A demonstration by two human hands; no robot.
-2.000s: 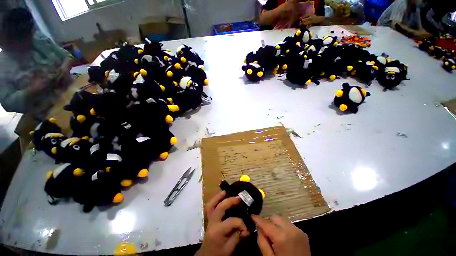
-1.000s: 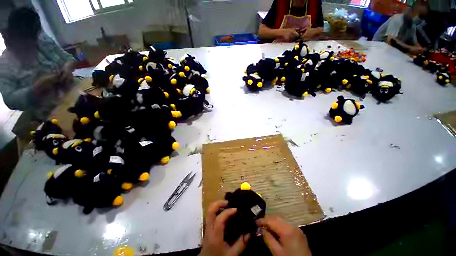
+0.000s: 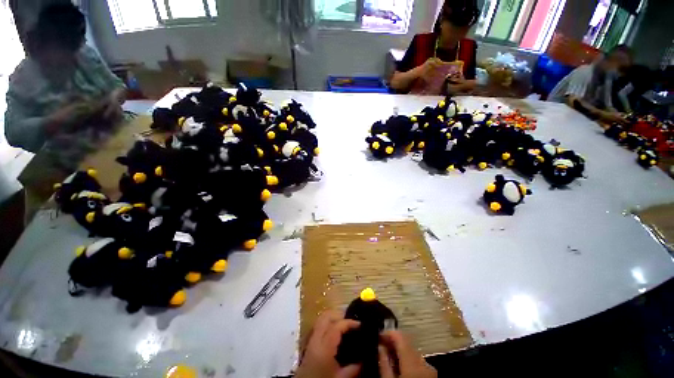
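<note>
A black plush penguin (image 3: 367, 314) with one yellow knob at its top is held over the near part of the brown cardboard pad (image 3: 369, 258). My left hand (image 3: 325, 347) grips its left side. My right hand (image 3: 403, 356) is at its lower right side, with the fingertips pressed on the black body. A small pale label shows beside the right fingertips. Both hands are cut off by the bottom edge. No needle or thread can be made out.
Silver thread snips (image 3: 267, 291) lie left of the pad. A large penguin pile (image 3: 214, 184) is on the left, a smaller one (image 3: 473, 144) across the table, with one penguin (image 3: 505, 194) apart. A yellow piece (image 3: 181, 370) is at the near left edge. Three people sit around the table.
The view has tilted up, so the table sits lower in the picture. The held penguin has turned; its label is now mostly hidden by my right fingers. Both hands stay on it.
</note>
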